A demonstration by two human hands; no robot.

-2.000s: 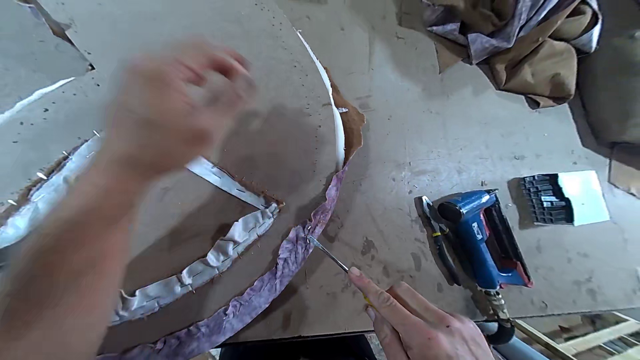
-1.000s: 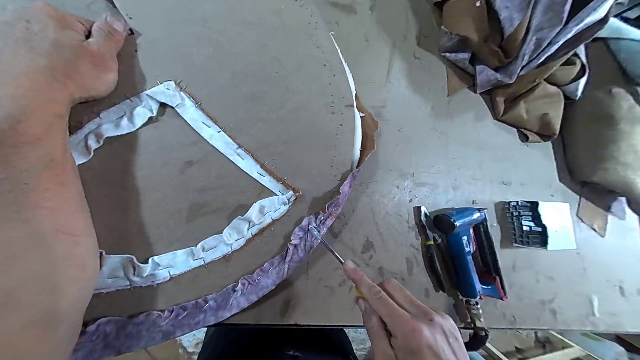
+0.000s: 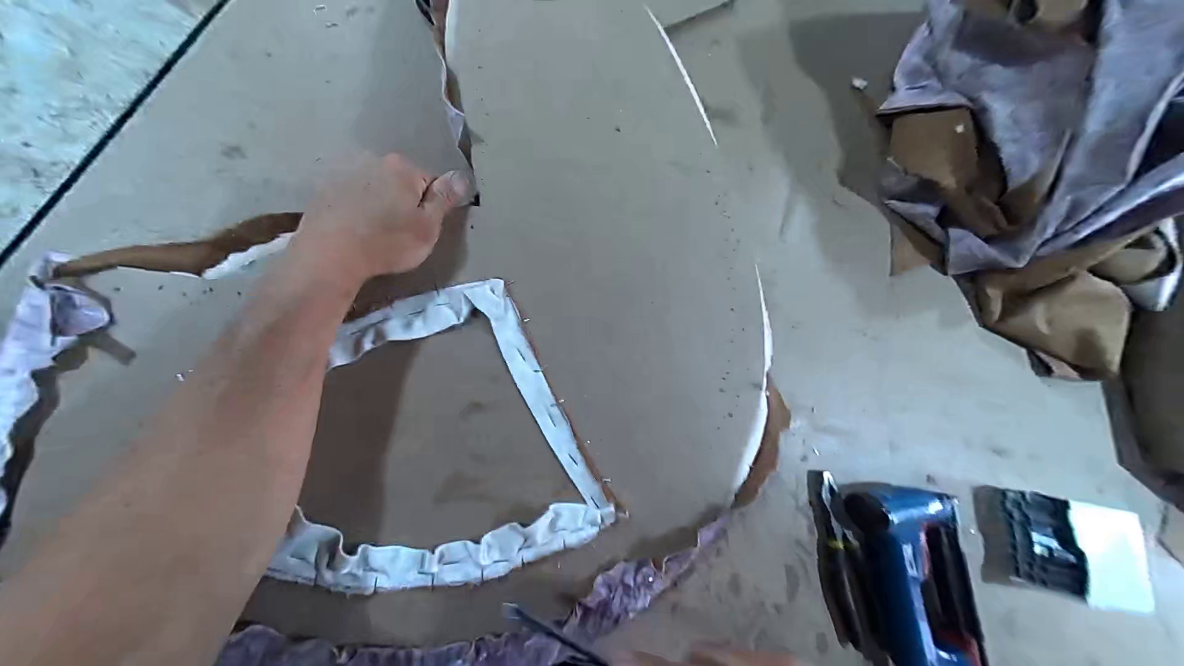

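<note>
My left hand (image 3: 393,217) is closed at an inner edge of a large flat brown-grey panel (image 3: 610,213), its thumb by a dark corner. At the bottom edge, my right hand (image 3: 717,658) is mostly cut off; it holds a thin metal-shafted tool (image 3: 555,634), whose tip lies over gathered purple fabric (image 3: 629,587) along the panel's curved rim. White fabric strips (image 3: 541,398), fastened with many staples, border an angular area of the panel. Brown and white material (image 3: 763,444) shows along the right rim. More pale purple fabric (image 3: 23,361) hangs at the far left.
A blue staple gun (image 3: 911,555) lies right of the panel, beside dark-handled pliers (image 3: 837,564). Further right are strips of black staples or similar pieces (image 3: 1041,541) with a white piece (image 3: 1110,555). Purple and brown fabric (image 3: 1027,185) is heaped at the upper right.
My left hand has moved from the upper left to the panel's inner edge. My right hand and its tool now sit lower, largely out of view. The view has shifted.
</note>
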